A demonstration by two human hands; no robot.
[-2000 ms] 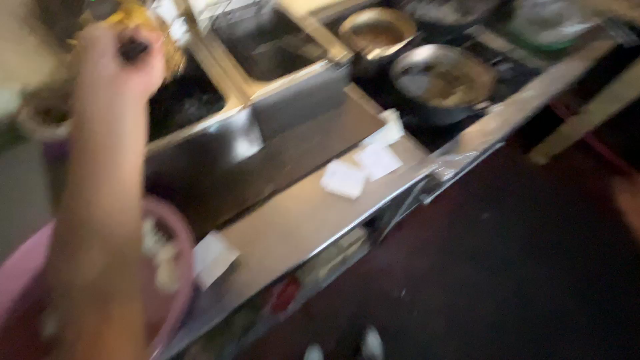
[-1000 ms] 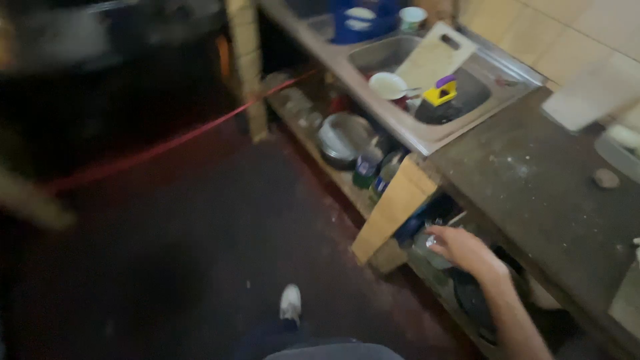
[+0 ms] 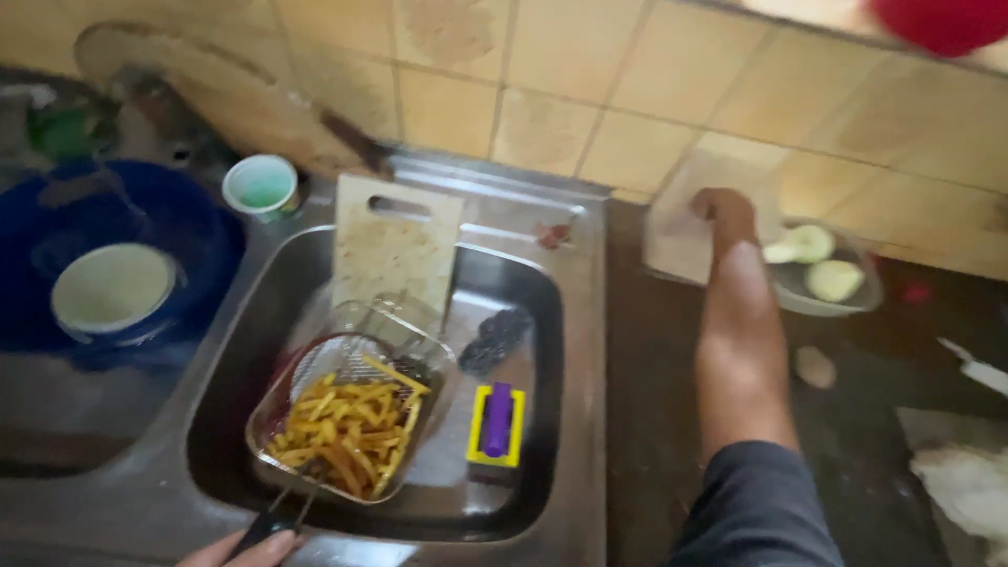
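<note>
In my left hand point(image 3: 248, 547) is the black handle of a wire fry basket point(image 3: 260, 461), held over the steel sink basin. French fries point(image 3: 346, 425) lie in its near half. My right hand point(image 3: 720, 206) reaches to a pale, flat-sided container or board point(image 3: 669, 228) against the tiled wall; its fingers are blurred, and whether they grip it I cannot tell. Just right of that hand, a clear bowl point(image 3: 854, 303) holds pale peeled vegetable pieces point(image 3: 835, 277). Behind the basket a white cutting board point(image 3: 394, 236) leans in the sink.
A yellow and purple tool point(image 3: 496, 425) and a dark scouring pad point(image 3: 496, 339) are in the sink basin point(image 3: 551, 378). At left stands a blue tub point(image 3: 213, 236) with a white bowl point(image 3: 114, 287); a small cup point(image 3: 260, 187) is behind. A knife point(image 3: 984, 370) lies on the right counter.
The view has swung from the stove side to the sink and wall. My right hand, over the counter's edge one second ago, is now at the wall. The fry basket has come over the sink.
</note>
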